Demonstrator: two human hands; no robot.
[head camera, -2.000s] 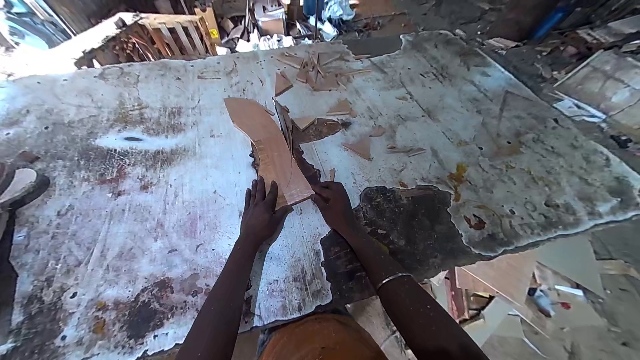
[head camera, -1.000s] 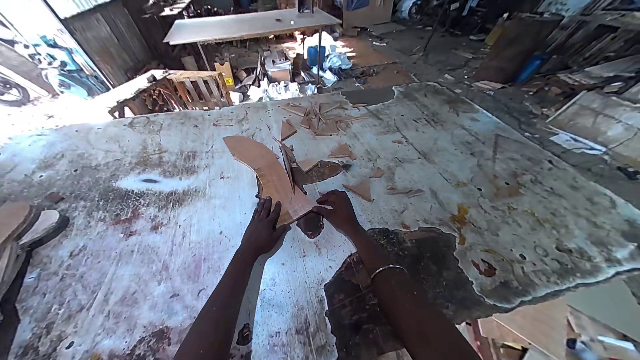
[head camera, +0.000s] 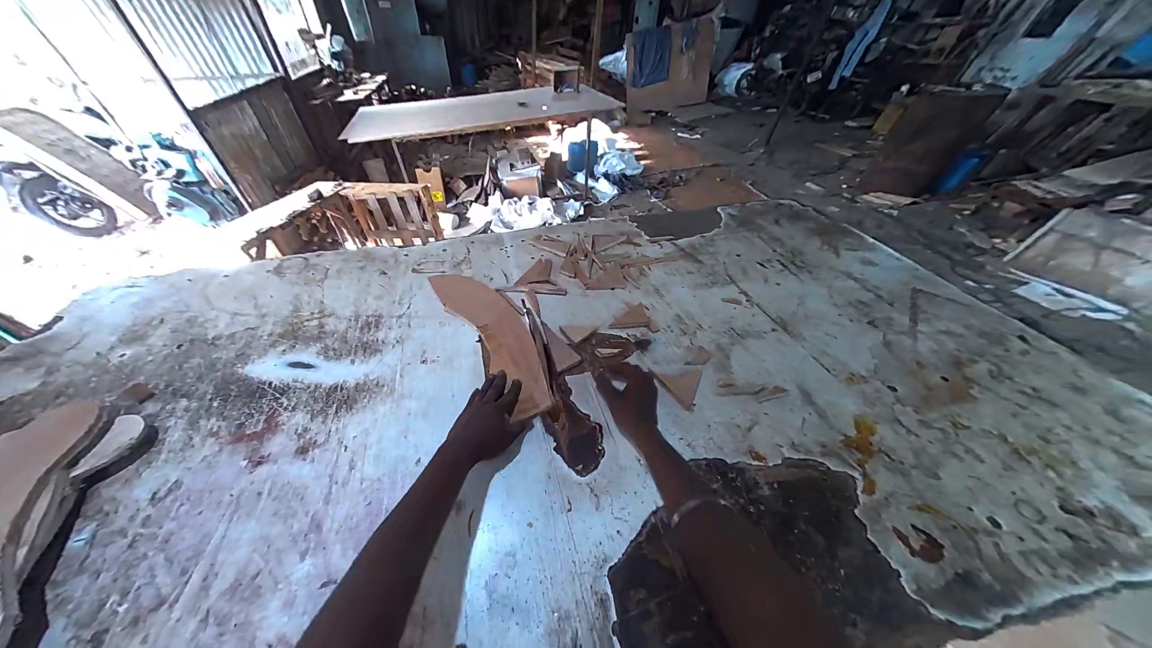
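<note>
A curved thin wooden panel (head camera: 506, 346) lies on the worn white tabletop (head camera: 360, 504). My left hand (head camera: 487, 417) rests on its near left edge, the fingers over the wood; whether they grip it cannot be told. Dark, ragged-edged material (head camera: 576, 436) shows beside the panel's near end. My right hand (head camera: 627, 396) is to the right, its fingertips at a small pile of thin brown pieces (head camera: 612, 346); whether it holds one is unclear. Triangular wood offcuts (head camera: 680, 387) lie around that pile, and more scraps (head camera: 594, 261) are scattered farther back.
Stacked curved wooden pieces (head camera: 45, 468) lie at the table's left edge. Beyond the table stand a slatted wooden crate (head camera: 391, 214) and a second table (head camera: 477, 112), with white plastic bags (head camera: 531, 211) on the floor. A dark patch (head camera: 765, 540) marks the tabletop near my right forearm.
My right hand has left the near end of the curved panel and moved forward to the small pile. My left hand stays at the panel. The view has tilted up.
</note>
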